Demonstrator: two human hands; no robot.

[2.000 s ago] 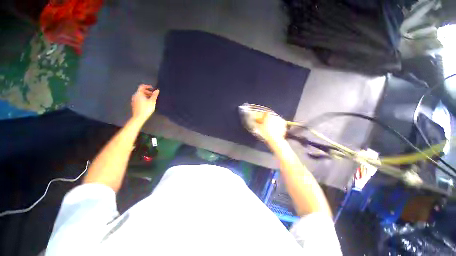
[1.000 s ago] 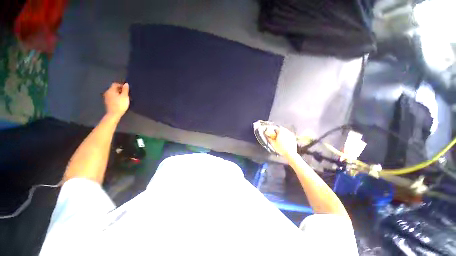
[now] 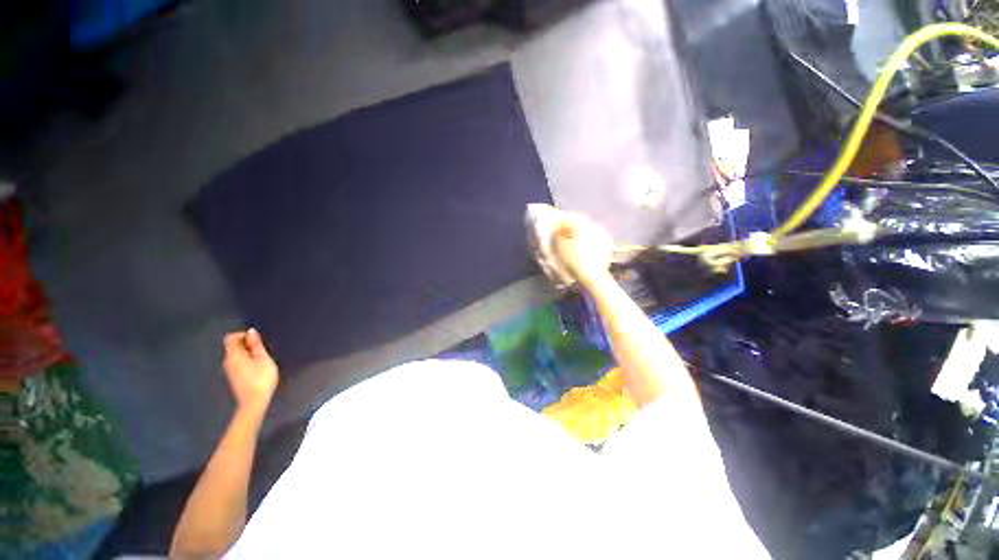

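A dark navy skirt (image 3: 383, 219) lies flat on the grey pressing table cover (image 3: 121, 263). My right hand (image 3: 583, 246) is closed on the steam iron (image 3: 541, 238), at the skirt's lower right edge. The iron's plate is mostly hidden by my hand. My left hand (image 3: 251, 370) is at the skirt's lower left corner with fingers curled; whether it pinches the cloth edge I cannot tell. The yellow steam hose (image 3: 849, 153) runs from tied lines right of the iron up to the right edge.
A blue crate (image 3: 701, 308) and yellow-orange cloth (image 3: 597, 407) are below the table edge. A white card with red marks (image 3: 728, 159) is right of the table. A black heap (image 3: 455, 13) is at the far edge. Clear plastic wrapping (image 3: 920, 268) is at right, a red bag (image 3: 24, 290) at left.
The view has turned, so the skirt appears tilted the other way and the yellow-orange cloth now shows. The iron moved from mid-skirt to its lower right edge. My left hand remains by the skirt's left end.
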